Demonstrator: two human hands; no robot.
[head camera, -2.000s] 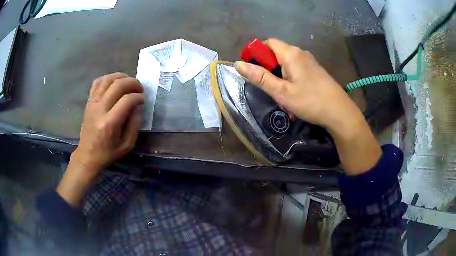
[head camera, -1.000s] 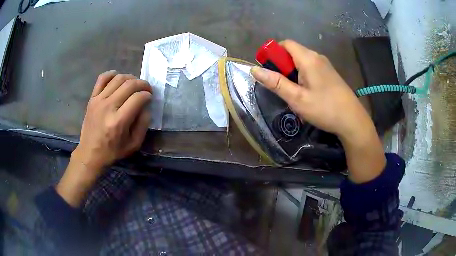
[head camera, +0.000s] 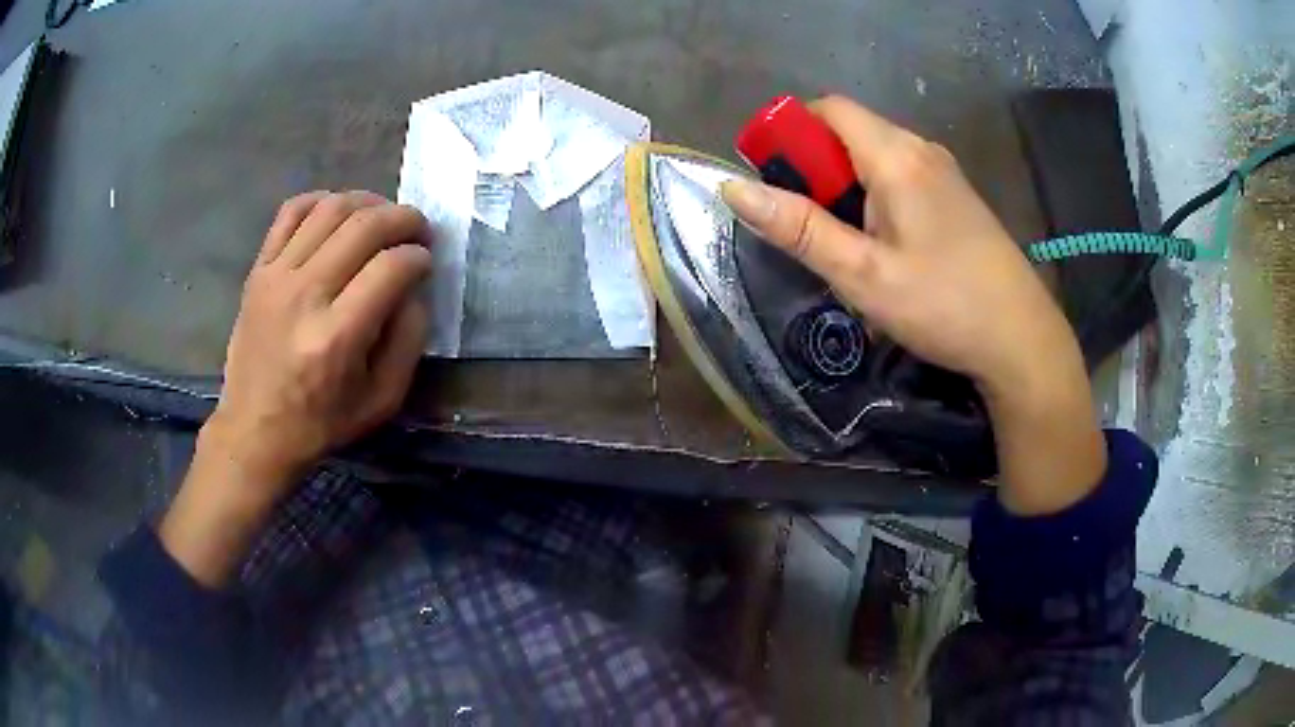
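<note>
A white sheet (head camera: 443, 213) lies in front of me with its side and top edges folded inward into a five-sided shape, point away from me. A grey area, cloth or template, shows in its middle. My left hand (head camera: 330, 320) rests at its left edge, fingers curled; the fingertips are hidden, so I cannot tell if they hold the edge. My right hand (head camera: 909, 242) grips the red handle of the steam iron (head camera: 739, 305). The iron stands on the table, its yellowish rim against the sheet's right edge.
The worn grey-brown pressing table (head camera: 284, 114) has a rounded front edge. A dark flat pad (head camera: 1065, 156) lies at the right, crossed by a green coiled line (head camera: 1115, 247). A dark layered stack (head camera: 31, 156) is at the far left. A paint-flecked surface (head camera: 1207, 85) stands at the right.
The sheet, the iron and my right hand appear a little further right in the picture. The iron stays at the sheet's right edge, and the folds look much the same.
</note>
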